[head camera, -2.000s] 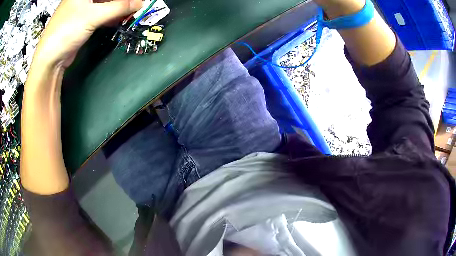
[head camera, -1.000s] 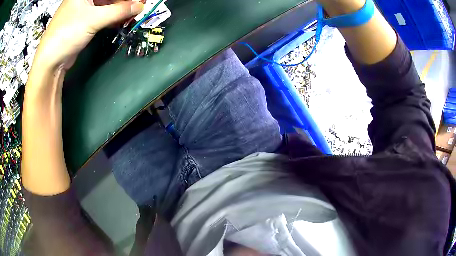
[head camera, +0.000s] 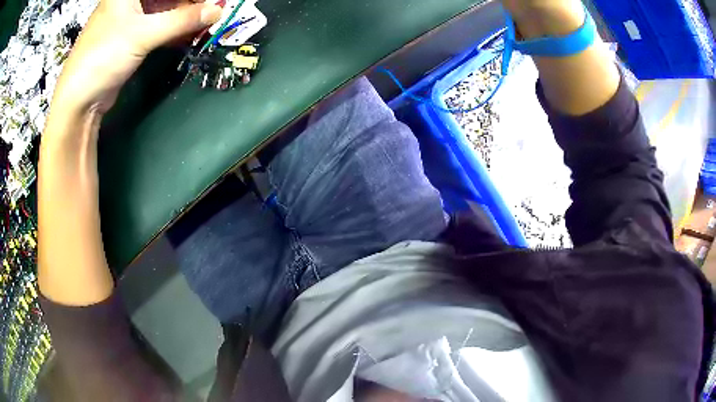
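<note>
My left hand (head camera: 161, 20) is at the top left, partly cut off by the top edge. Its thumb and a finger close at the left edge of a white plug housing (head camera: 250, 27). Green and blue wires (head camera: 224, 23) cross the housing. A small circuit board (head camera: 224, 67) with a yellow part and dark components hangs just below it, over the green mat (head camera: 314, 47). My right hand (head camera: 538, 12) is cut off by the top edge. Only its heel and the wrist with a blue band show; its fingers and anything in them are out of view.
White housings (head camera: 35, 71) are piled at the left edge, with rows of boards and wires (head camera: 20, 290) below them. A blue tote (head camera: 475, 173) with white and metallic pieces stands beside my lap. Another blue bin (head camera: 659, 35) is at the top right. The strap's blue cord (head camera: 471, 108) hangs across the tote.
My right wrist with the blue band has moved slightly right and down. My left hand and the board have barely moved. The view has shifted slightly.
</note>
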